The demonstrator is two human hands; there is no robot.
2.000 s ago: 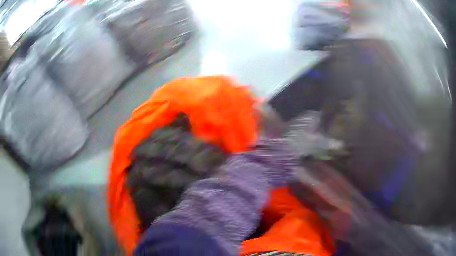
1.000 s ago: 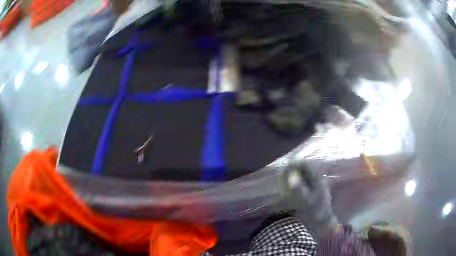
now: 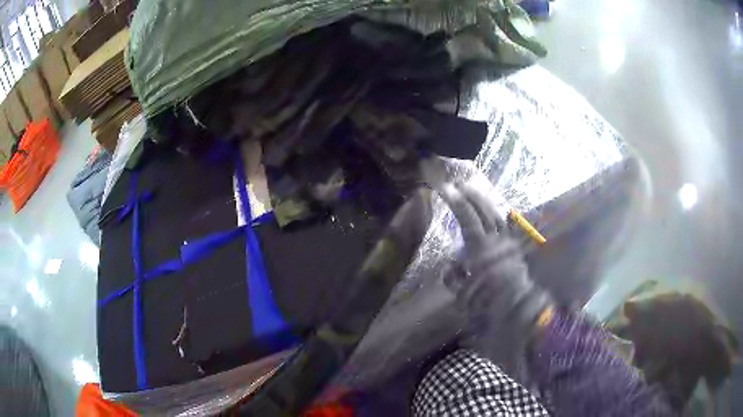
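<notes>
My right hand (image 3: 489, 252), in a grey knit glove with a purple sleeve, reaches over the film-wrapped edge, fingertips at the near right side of the camouflage strap pile (image 3: 326, 122). It is blurred; whether the fingers grip anything cannot be told. A long camouflage strap (image 3: 379, 261) slants beside it from the pile down to the worktop's near edge, also blurred. My left hand is not in view. The pile lies on the black stack (image 3: 204, 301) at the mouth of the green sack (image 3: 236, 49).
Blue tie strips (image 3: 261, 301) cross the black stack. A yellow stick-like item (image 3: 527, 227) lies on clear film (image 3: 554, 147) at right. Orange fabric (image 3: 102, 403) shows at the bottom edge. A khaki sack (image 3: 676, 334) stands on the floor at lower right; brown cardboard (image 3: 98, 81) is at upper left.
The view has swung from the orange sack to the black stack and strap pile. My right hand has moved up to the pile's edge, and the long slanting strap now shows beside it.
</notes>
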